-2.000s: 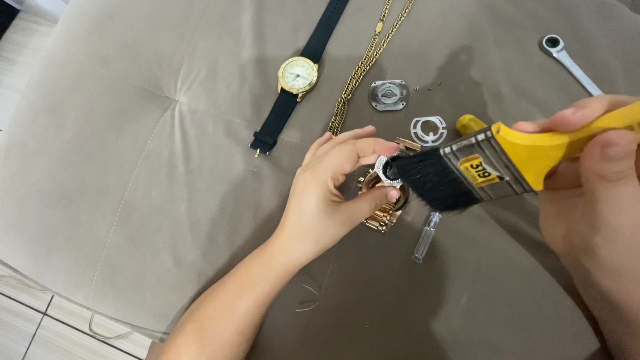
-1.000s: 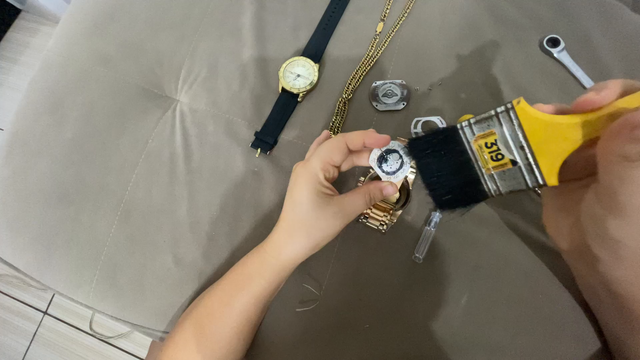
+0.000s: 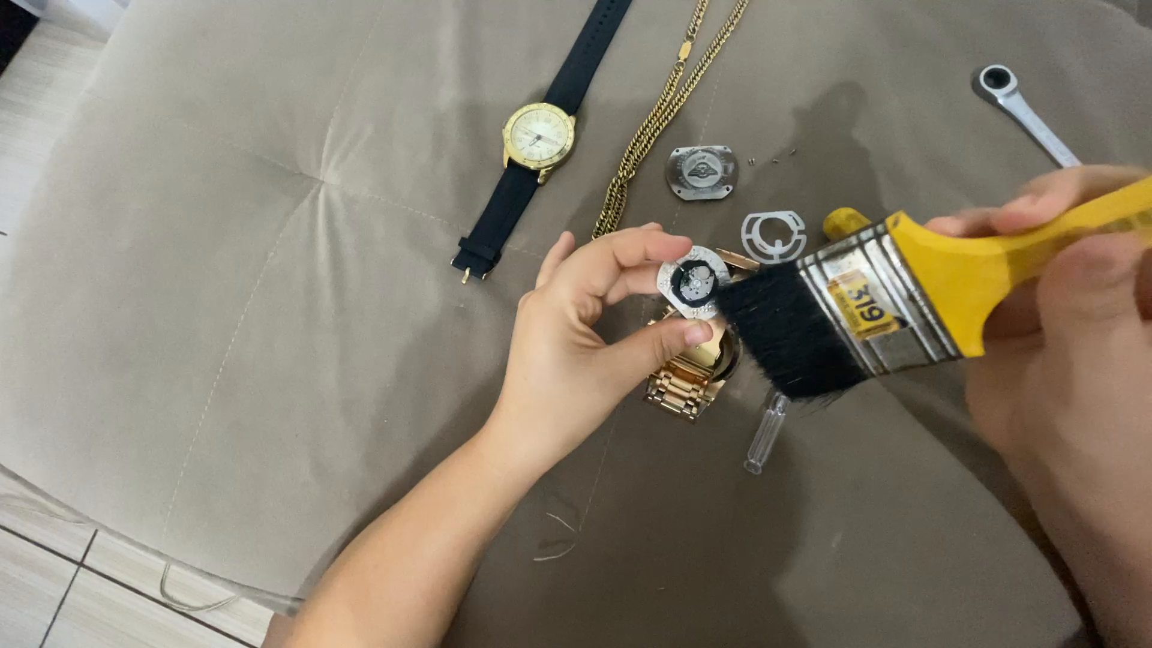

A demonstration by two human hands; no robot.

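Observation:
Between thumb and fingers my left hand (image 3: 594, 324) holds a watch movement (image 3: 695, 281), its round mechanism facing up. My right hand (image 3: 1071, 297) grips the yellow handle of a paintbrush (image 3: 864, 301), whose black bristle tips are at the movement's right edge. Under the movement lies a gold-coloured watch case with a metal link bracelet (image 3: 682, 387), partly hidden by my fingers. A steel case back (image 3: 702, 173) and a pale movement spacer ring (image 3: 773, 237) lie just beyond. Below the bristles is a clear plastic handle (image 3: 765, 438), its upper end hidden.
On the grey tufted upholstery (image 3: 270, 378) lie a gold watch with a black strap (image 3: 539, 137), a gold chain (image 3: 661, 117), several tiny screws (image 3: 776, 160) and a ratcheting wrench (image 3: 1026, 112). A yellow handle end (image 3: 846, 221) shows behind the brush. Tiled floor (image 3: 117, 576) is at lower left.
Two seconds ago the bristles covered part of the movement; one second ago they were off to its right, and now their tips are at its edge. The movement's face has turned more into view.

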